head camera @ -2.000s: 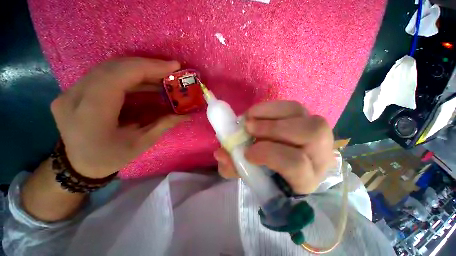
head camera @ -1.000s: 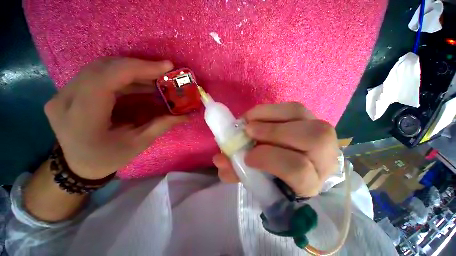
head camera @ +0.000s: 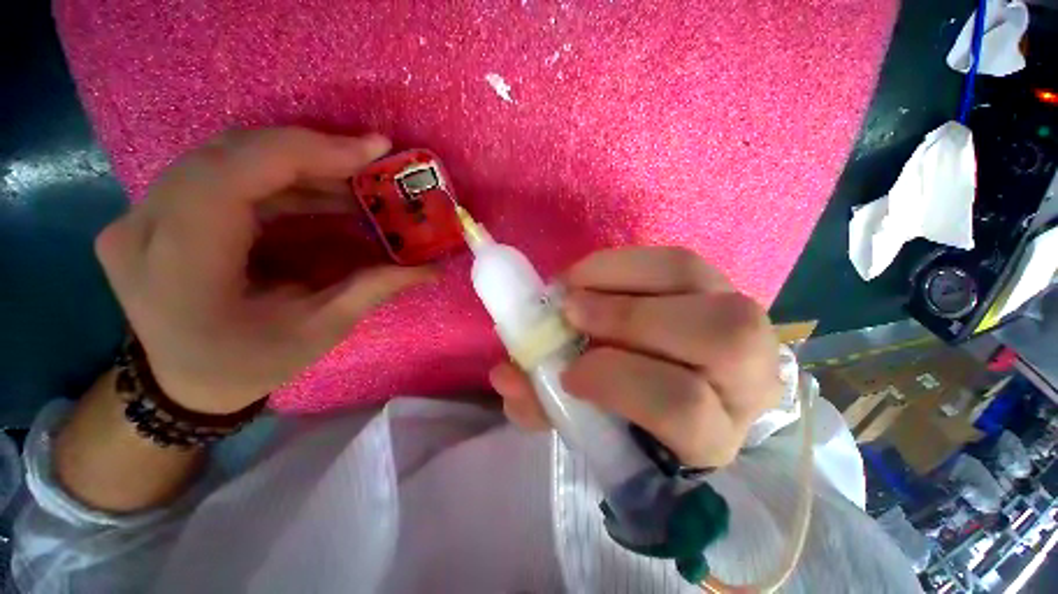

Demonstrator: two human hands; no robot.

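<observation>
A small red housing (head camera: 408, 207) with dark details and a pale rectangular part is held by my left hand (head camera: 232, 250), thumb and fingers at its left side, over the pink-red mat (head camera: 650, 104). My right hand (head camera: 667, 348) grips a translucent-white dispensing syringe (head camera: 507, 284) around its middle, at a cream band. The syringe's yellowish needle (head camera: 466, 224) points up-left at the housing's right edge; whether it touches cannot be told. A dark green cap (head camera: 694, 524) sits on the syringe's rear end, with a thin clear-orange hose (head camera: 803, 499) looping from it.
Crumpled white wipes (head camera: 922, 207) and a blue rod (head camera: 972, 75) lie right of the mat on the dark green bench (head camera: 841, 273). A black box with a round dial (head camera: 949, 290) and red light stands at the far right. Cardboard boxes (head camera: 928, 400) show at lower right.
The housing and my left hand have shifted slightly left, and the housing is turned a little. The syringe tip has followed left along the housing's right edge. Both grips are unchanged.
</observation>
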